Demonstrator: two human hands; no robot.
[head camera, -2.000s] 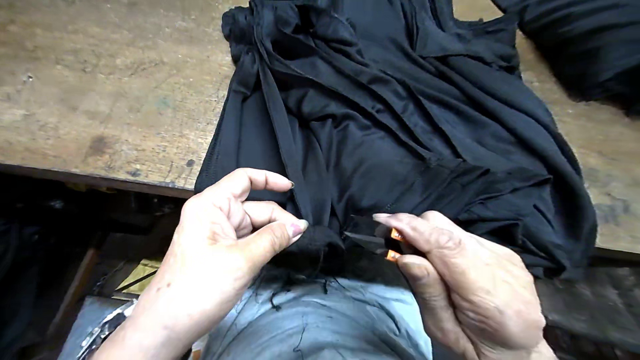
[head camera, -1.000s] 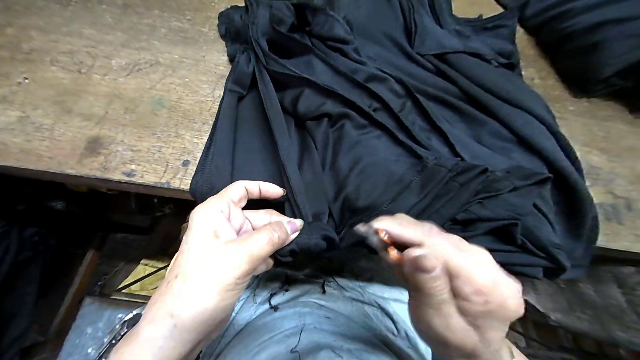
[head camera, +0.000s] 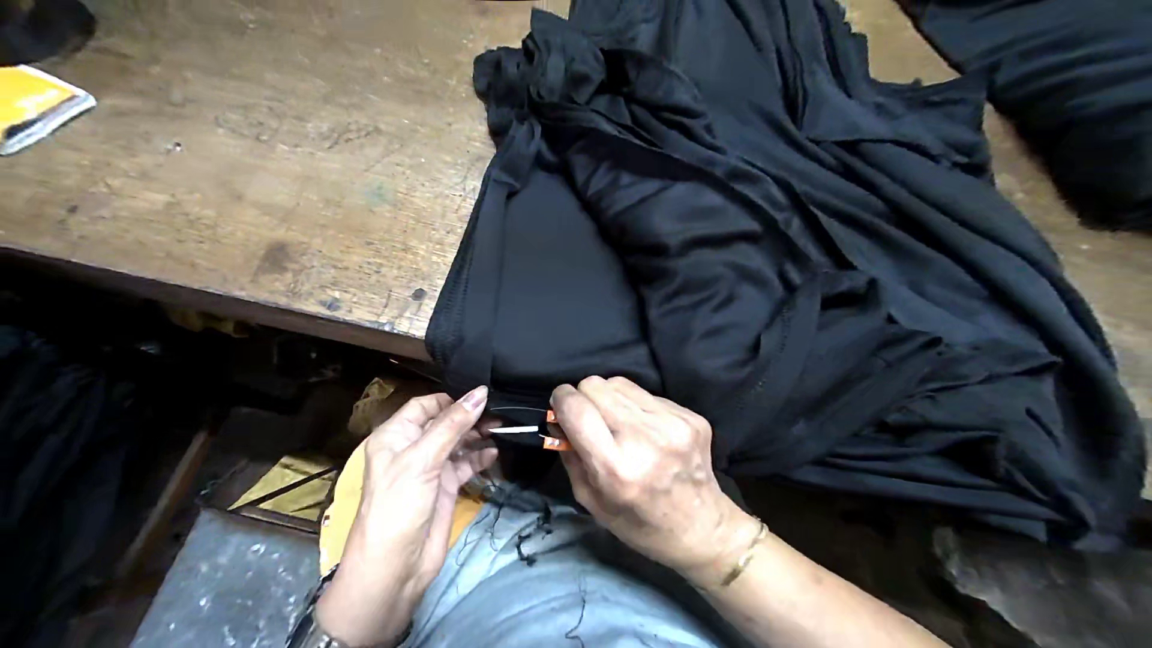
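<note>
A black fabric garment (head camera: 576, 279) lies bunched on the wooden table and hangs over its front edge. My left hand (head camera: 423, 477) pinches the garment's lower edge between thumb and fingers. In my right hand (head camera: 639, 459) is a pair of small thread snips (head camera: 522, 430) with orange parts at the handle; the blades point left, apart, beside my left fingertips. The palm and curled fingers of my right hand hide the rest of the snips.
The wooden table (head camera: 225, 180) has a front edge running below the garment. More black fabric (head camera: 1071, 99) lies at the far right, a yellow and white packet (head camera: 40, 103) at the left. Loose black threads (head camera: 531, 540) lie on the light blue cloth over my lap.
My right hand has moved left with the snips, close to my left fingertips. The garment's left part lies spread flatter at the table edge. The view has shifted.
</note>
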